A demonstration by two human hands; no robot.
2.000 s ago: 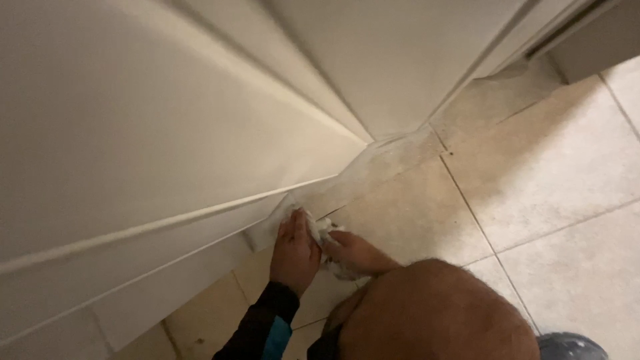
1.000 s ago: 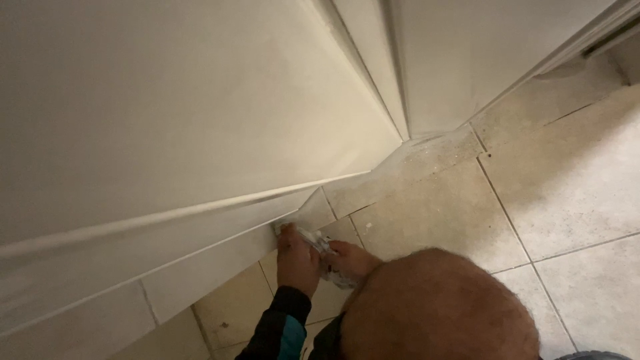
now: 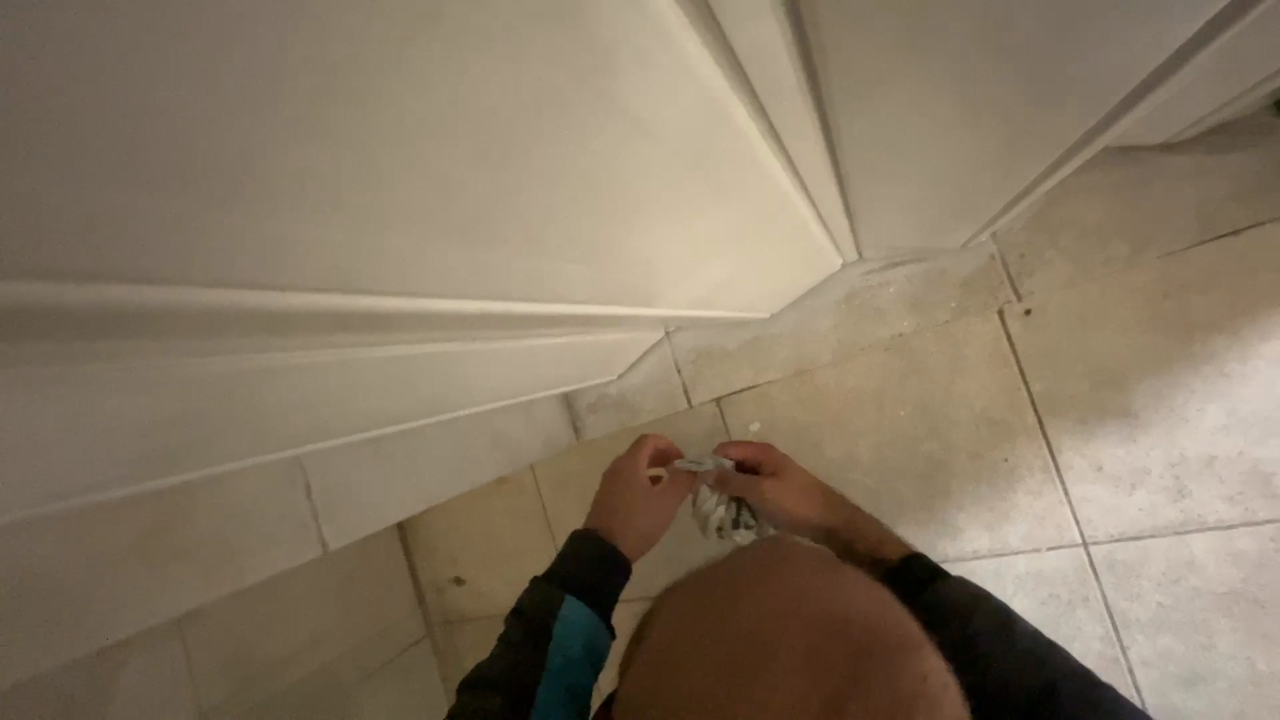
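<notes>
A crumpled strip of whitish, thin material [image 3: 725,512], perhaps plastic or tape, hangs between my two hands over the floor tiles. My left hand [image 3: 642,495] pinches its upper end between thumb and fingers. From the other side, my right hand [image 3: 775,490] grips the same bunch, its fingertips close to those of the left. The lower part of the bunch is partly hidden by the rounded bare skin in the foreground.
White panelled woodwork or wall [image 3: 450,150] rises at the left and top. Tiled skirting [image 3: 840,315] runs along its foot. Beige floor tiles [image 3: 880,430] extend right. A rounded bare-skinned form, perhaps a knee or head [image 3: 790,635], fills the lower middle.
Both hands have moved away from the skirting and now stand over the floor tiles, fingertips close together on the crumpled material. More of the right forearm and its dark sleeve shows.
</notes>
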